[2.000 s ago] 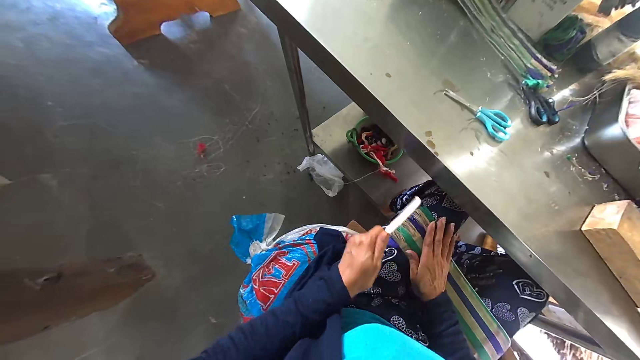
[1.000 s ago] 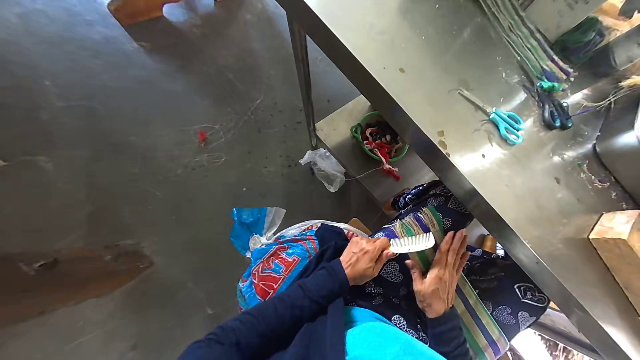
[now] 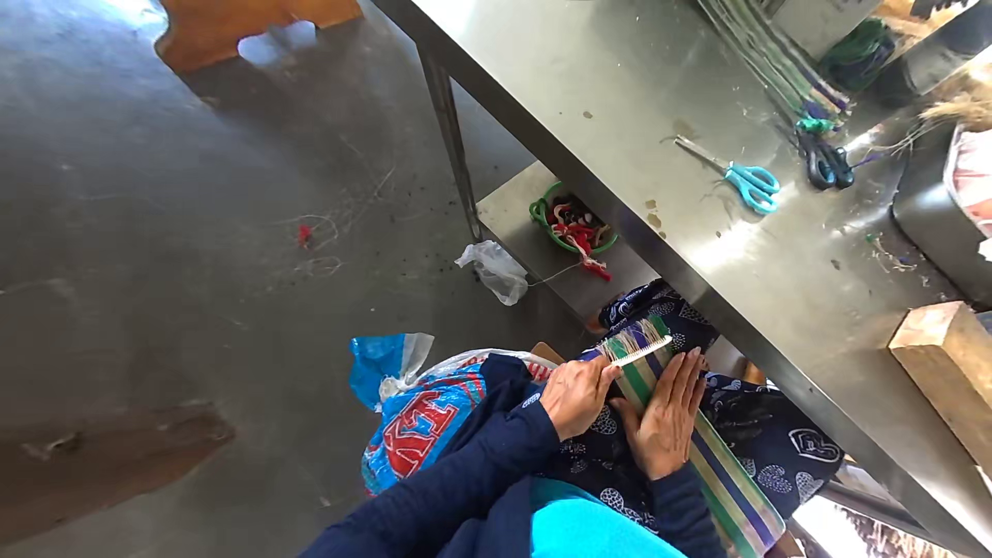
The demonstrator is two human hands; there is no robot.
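Note:
My left hand (image 3: pixel 577 395) grips one end of a white comb (image 3: pixel 642 351), whose teeth lie at the loose fringe (image 3: pixel 629 339) of a striped woven strip (image 3: pixel 725 465). The strip, in green, purple and beige, lies lengthwise across patterned dark cloth (image 3: pixel 775 465) over my lap. Flat on the strip, just below the fringe, rests my right hand (image 3: pixel 666 418), with its fingers extended and its thumb spread to the left.
On the metal table (image 3: pixel 635 139) at the right lie blue-handled scissors (image 3: pixel 752 186), black-handled scissors (image 3: pixel 825 164), striped bundled strands (image 3: pixel 783 62) and a wood block (image 3: pixel 949 372). Below it stands a green basket (image 3: pixel 573 221) of yarn. A printed plastic bag (image 3: pixel 422 426) lies left of my lap.
The comb, raised above the strip two seconds ago, has come down; it lay across the strip one second ago and now slants at the fringe. My right hand stays flat on the strip.

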